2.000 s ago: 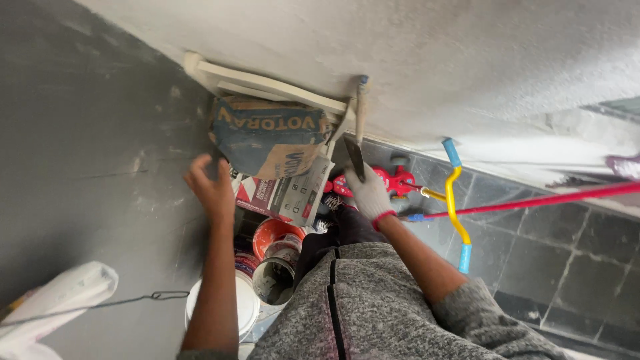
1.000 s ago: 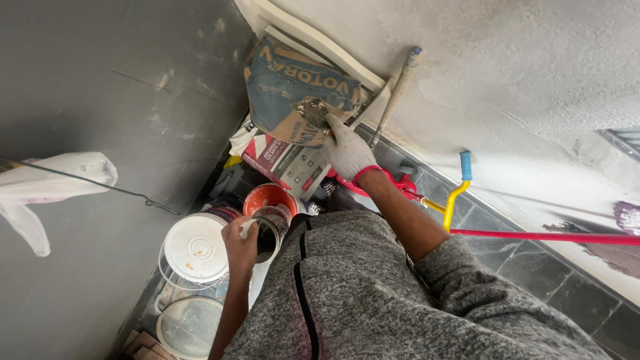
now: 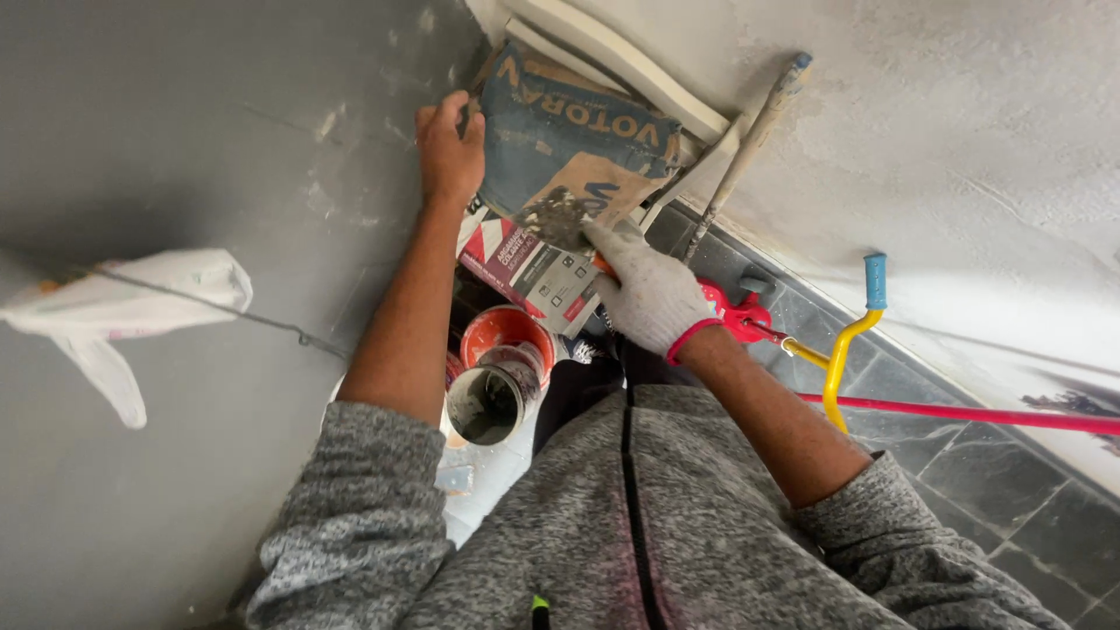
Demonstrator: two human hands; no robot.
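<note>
My right hand [image 3: 656, 293], in a white knit glove with a pink cuff, grips the orange handle of a trowel or putty knife. Its blade [image 3: 556, 219], crusted with mortar, lies over the lower part of a blue and brown paper cement bag [image 3: 569, 122]. My left hand [image 3: 451, 150], bare with the fingers bent, is at the bag's upper left edge; whether it grips the paper I cannot tell. Under the bag is a red, white and grey mortar bag [image 3: 534, 276]. A mortar-stained container [image 3: 486, 402] and an orange bucket [image 3: 507, 332] stand below the bags.
A grey wall is on the left, with a white plastic bag [image 3: 175, 293] and a thin cord. A paint-stained pole [image 3: 744, 157] leans on the pale wall by white plastic furniture [image 3: 643, 66]. On the right are a yellow crank handle [image 3: 840, 359], a red pole [image 3: 962, 411] and dark floor tiles.
My left hand has moved from the mortar-stained container up to the cement bag's edge. My right hand still holds the tool, its blade now lower on the bag.
</note>
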